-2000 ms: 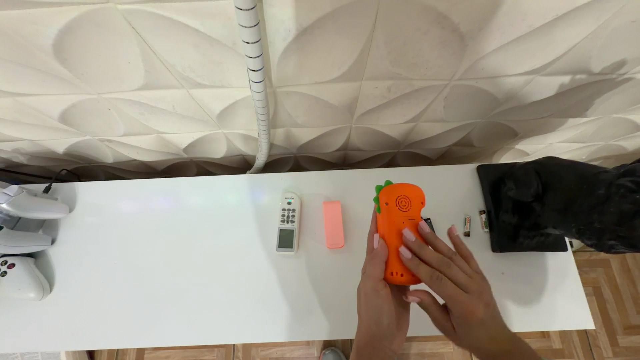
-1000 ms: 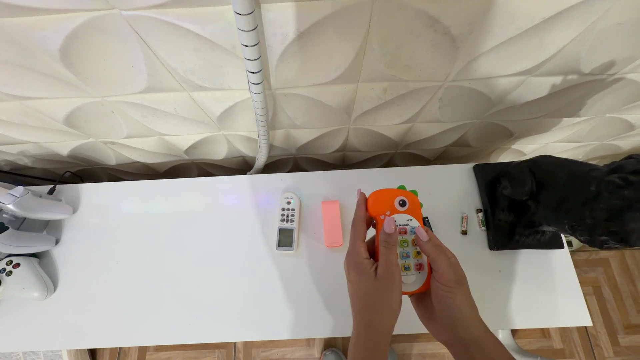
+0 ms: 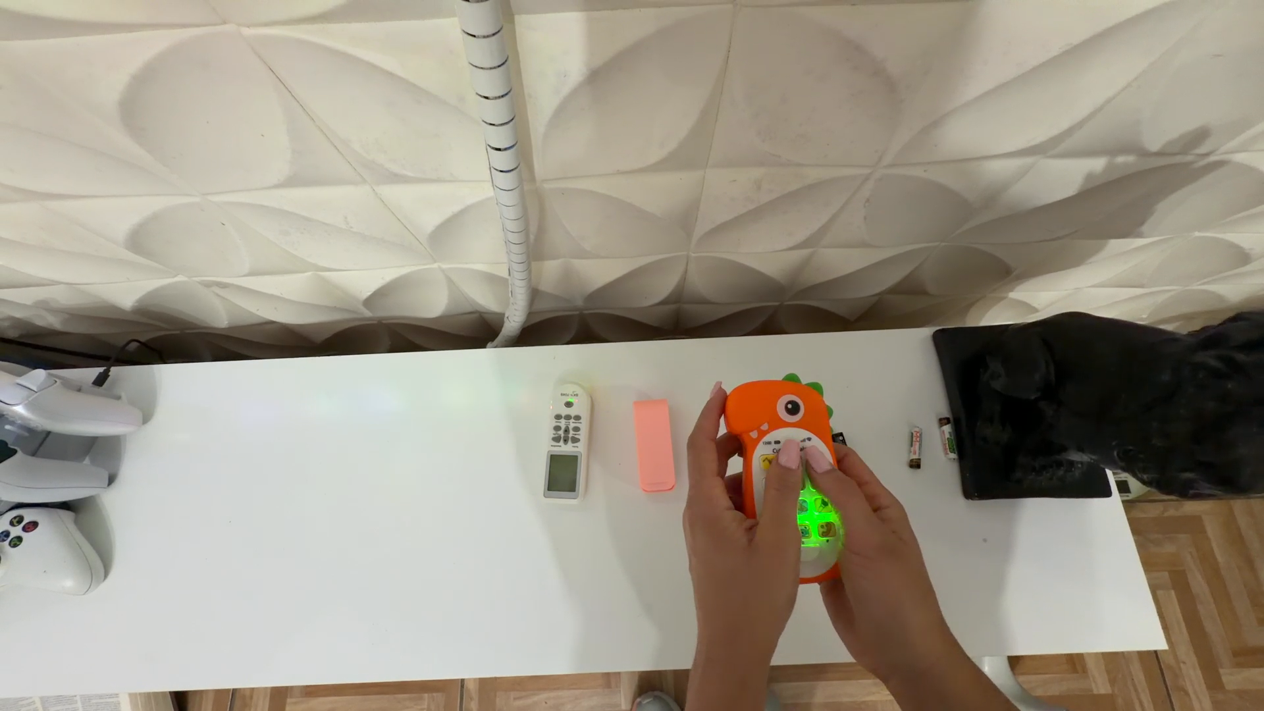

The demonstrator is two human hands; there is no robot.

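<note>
An orange dinosaur-shaped toy phone (image 3: 780, 405) with green spikes is held upright above the white table, its button face toward me and its lower keys glowing green. My left hand (image 3: 741, 533) grips its left side, and my right hand (image 3: 869, 533) grips its right side. Both thumbs press on the upper part of the button panel. Left of my hands lie a coral-pink oblong object (image 3: 654, 445) and a white remote control (image 3: 567, 442). To the right are two small batteries, one (image 3: 915, 447) apart and the other (image 3: 947, 437) beside a black pad. A small dark object behind the toy is mostly hidden.
White game controllers (image 3: 49, 549) stand at the left end of the white table (image 3: 346, 553). At the right end, a black furry animal (image 3: 1136, 405) rests over the black flat pad (image 3: 973, 474). A striped white cable sleeve (image 3: 504, 168) runs down the patterned wall.
The toy has turned from its back to its button face. Its lower keys, unlit one second ago, now glow green. My right thumb has moved onto the panel beside my left thumb.
</note>
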